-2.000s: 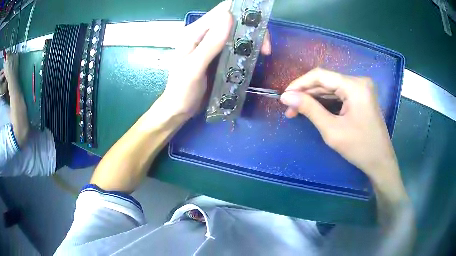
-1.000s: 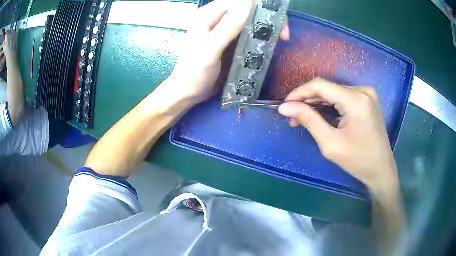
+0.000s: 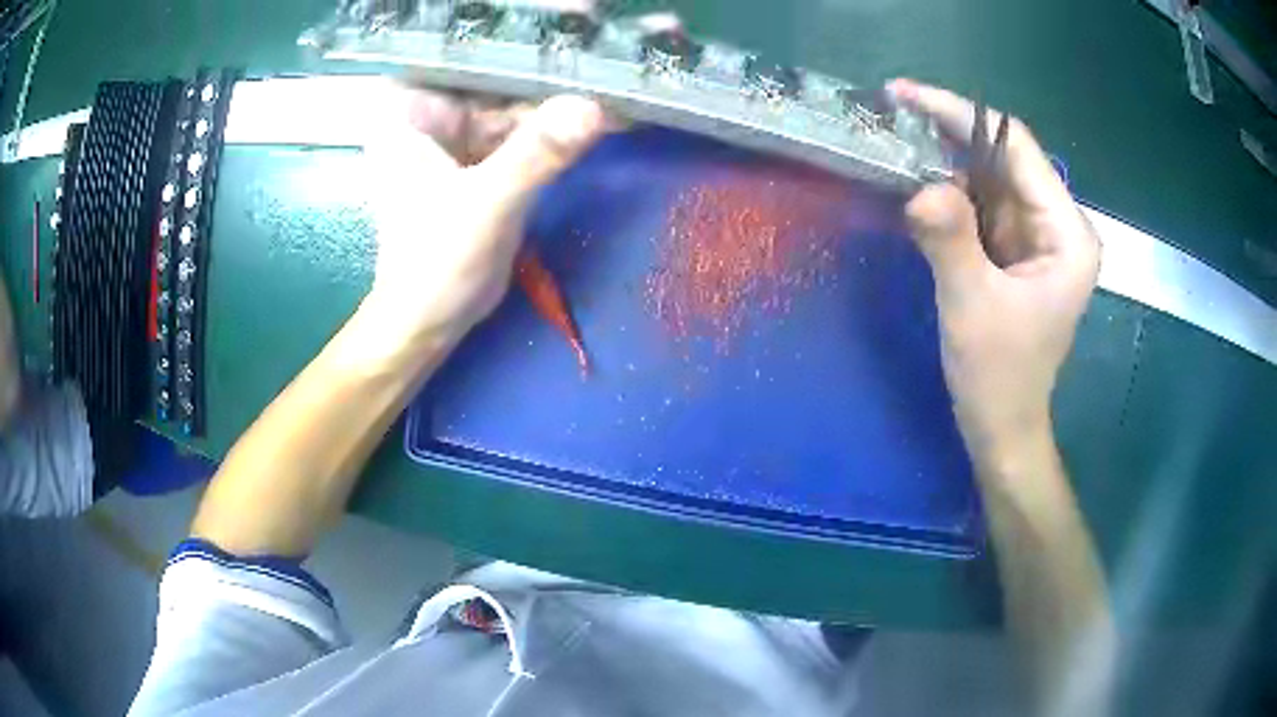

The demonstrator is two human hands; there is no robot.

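Observation:
A grey component bar (image 3: 630, 87) with several round components is held lengthwise across the far side of the blue tray (image 3: 672, 516), tilted and partly blurred. My left hand (image 3: 469, 210) holds it from below near its left half. My right hand (image 3: 1015, 238) pinches its right end between thumb and a finger. Dark tweezers (image 3: 989, 147) stand upright in my right hand, tips pointing away. Orange-red wire scraps (image 3: 728, 259) lie in the tray. A red pointed tool (image 3: 555, 308) lies in the tray beside my left wrist, its upper end hidden.
Stacked black fixture bars (image 3: 112, 252) stand at left, next to strips showing silver round parts (image 3: 182, 252). Pale rails (image 3: 1190, 287) cross the green bench (image 3: 294, 210). A person's pale sleeve (image 3: 42, 455) shows at the left edge. A clear strip (image 3: 1196, 56) lies at the upper right.
The bar has turned from near upright to lengthwise and moved away from me. My right hand has moved up and right to its end; the tweezers now point away. The red tool has come into view.

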